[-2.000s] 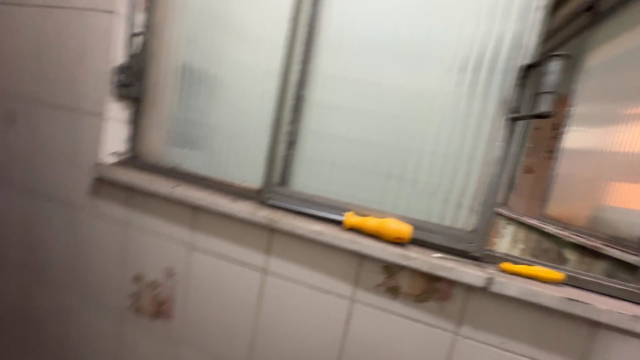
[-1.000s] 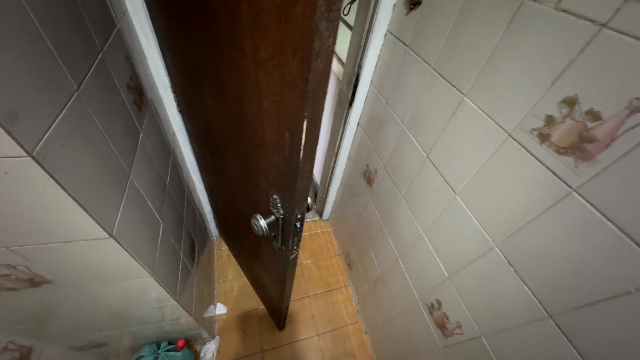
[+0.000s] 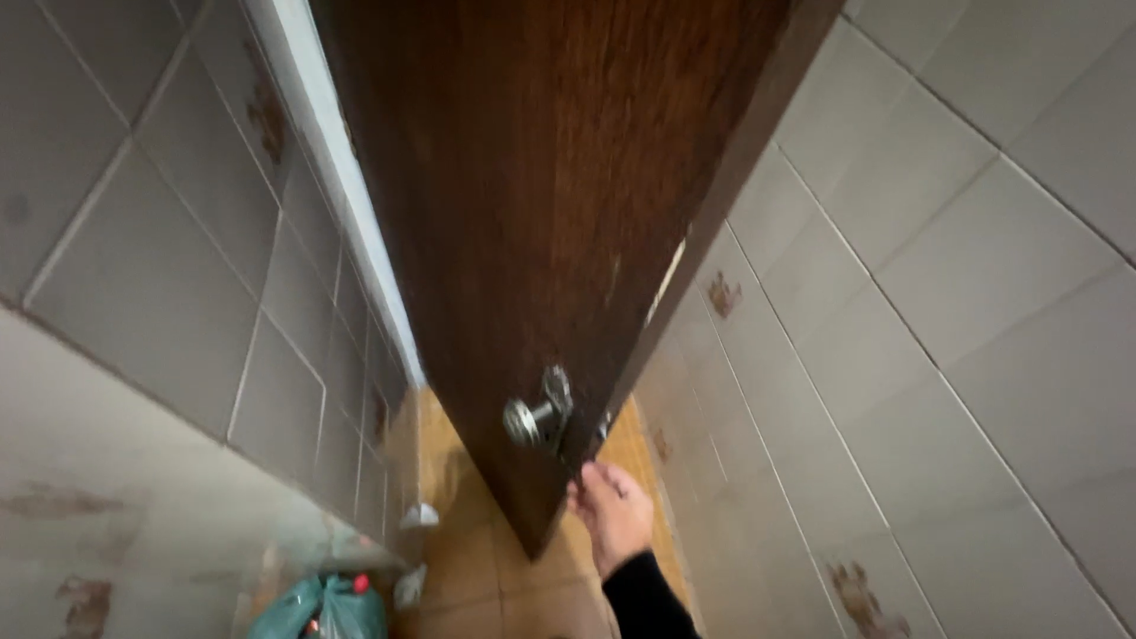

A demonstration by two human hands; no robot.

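Note:
A dark brown wooden door [image 3: 568, 177] stands ajar across the middle of the head view, seen from above. On its face is a metal door knob [image 3: 524, 421] with an ornate plate above and beside it. My right hand [image 3: 612, 515], in a black sleeve, is at the door's free edge just below the knob and lock. Its thumb and fingertips are brought together at the edge, and the grip there is blurred. My left hand does not show.
Tiled walls [image 3: 1029, 319] run close along both sides. A tied green plastic bag [image 3: 333, 612] with something red at its top sits at the lower left. Crumpled white pieces [image 3: 410, 586] lie beside it on the orange tiled floor [image 3: 461, 568]. A pale door frame [image 3: 355, 195] edges the left wall.
My right hand has come into view at the door's edge. The door has swung toward the view and hides the gap seen beside it before. Earlier, the view showed a window with yellow-handled tools on its sill.

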